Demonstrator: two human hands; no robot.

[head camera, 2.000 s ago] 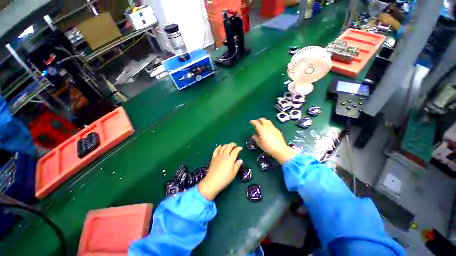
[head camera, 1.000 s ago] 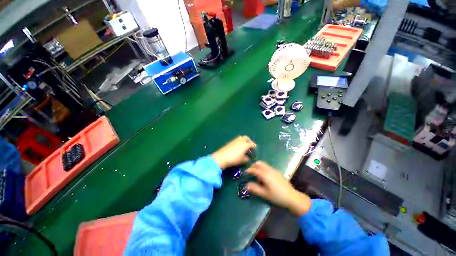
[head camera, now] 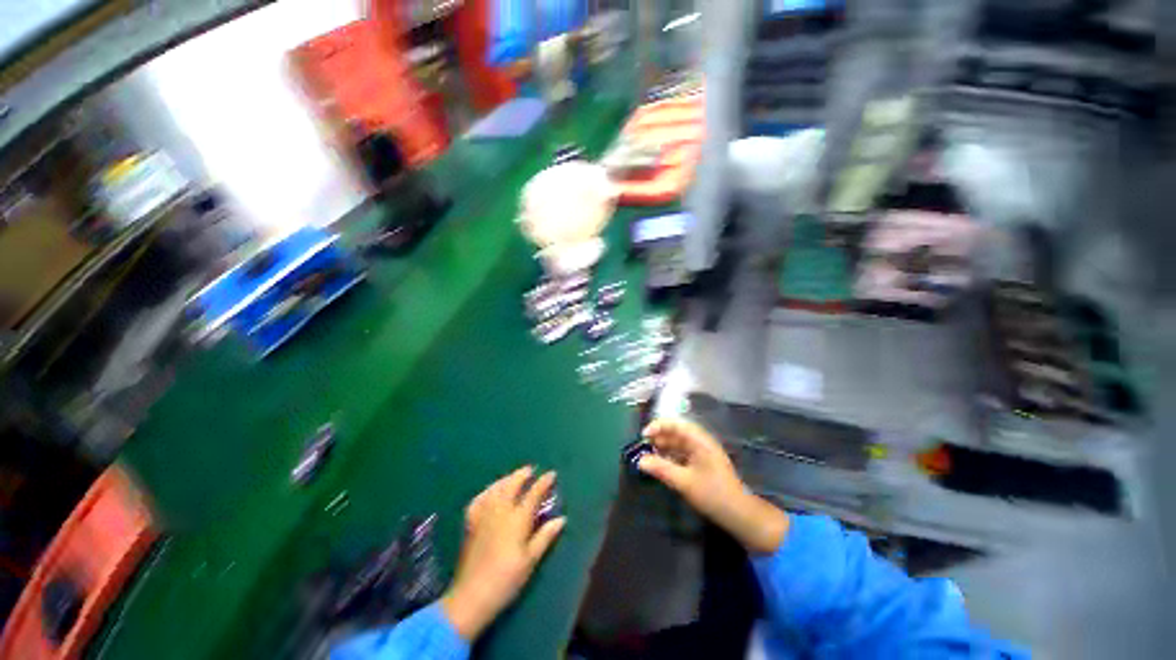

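Observation:
The picture is blurred by motion. My left hand [head camera: 503,539] is low over the green bench mat [head camera: 426,387], with a small dark housing [head camera: 547,505] between thumb and fingers. My right hand [head camera: 690,467] is at the bench's right edge, its fingertips closed on another dark housing [head camera: 637,453]. A heap of dark housings [head camera: 374,580] lies on the mat left of my left hand. One more dark piece [head camera: 313,453] lies alone farther left.
A cream fan [head camera: 566,206] stands behind a pile of silver-framed parts [head camera: 558,306]. Clear plastic scraps [head camera: 626,361] lie by the bench edge. The grey machine bed [head camera: 825,355] is at the right. A blue bench unit [head camera: 277,286] stands at the left back.
The view has turned right, showing more of the machine. My hands have moved apart; my right hand is now at the bench edge with a housing, my left lower over the mat.

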